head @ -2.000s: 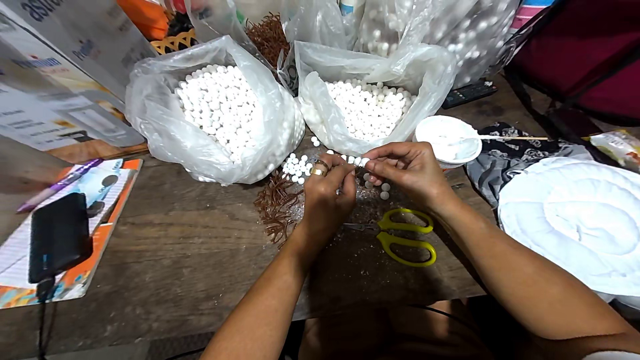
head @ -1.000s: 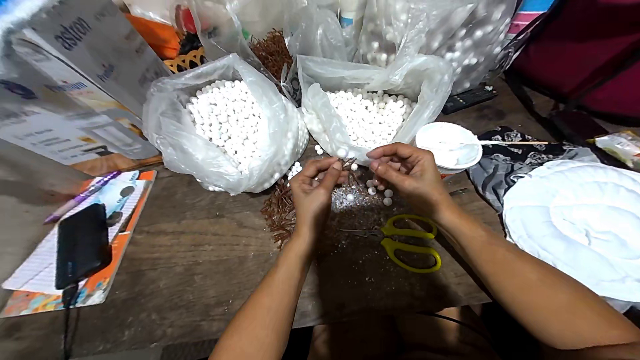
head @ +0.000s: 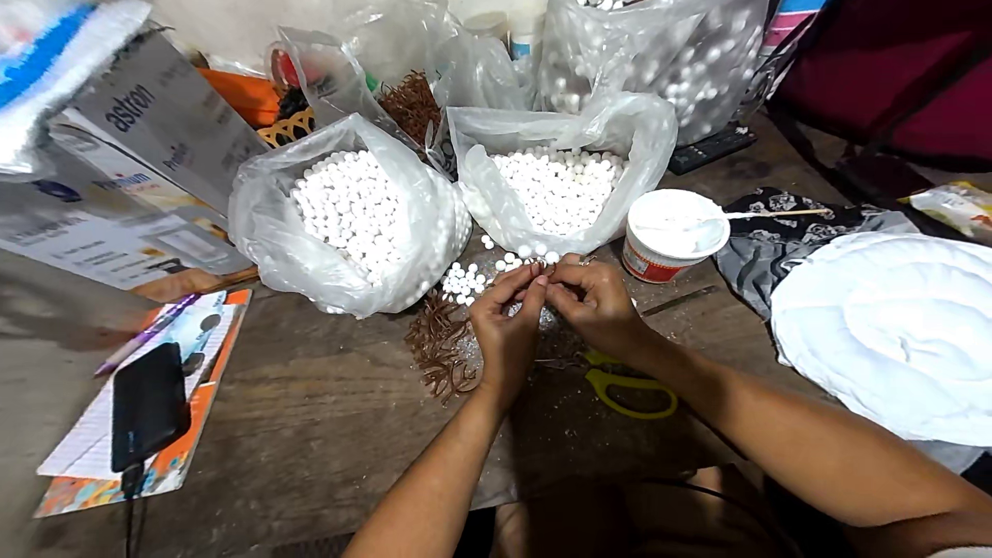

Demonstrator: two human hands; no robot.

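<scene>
My left hand (head: 508, 329) and my right hand (head: 597, 298) meet fingertip to fingertip over the table. Between them they pinch a thin brown strand (head: 545, 269), mostly hidden by the fingers. Small white balls (head: 465, 284) lie loose just beyond my left hand. A pile of brown strands (head: 440, 345) spreads on the wood to its left. Yellow-handled scissors (head: 632, 394) rest under my right wrist, their blades partly hidden. Two open plastic bags, left (head: 349, 217) and right (head: 558, 186), hold many more white balls.
A tub of white paste (head: 674, 232) with a stick across it stands right of the bags. A folded white cloth (head: 891, 333) lies at the right. On the left are a cardboard box (head: 147, 170), a black phone or power bank (head: 149, 407) on papers, and a purple pen (head: 147, 335).
My hands have come together at the fingertips; one second ago they were slightly apart. The row of white balls seen between them two seconds ago is no longer visible there.
</scene>
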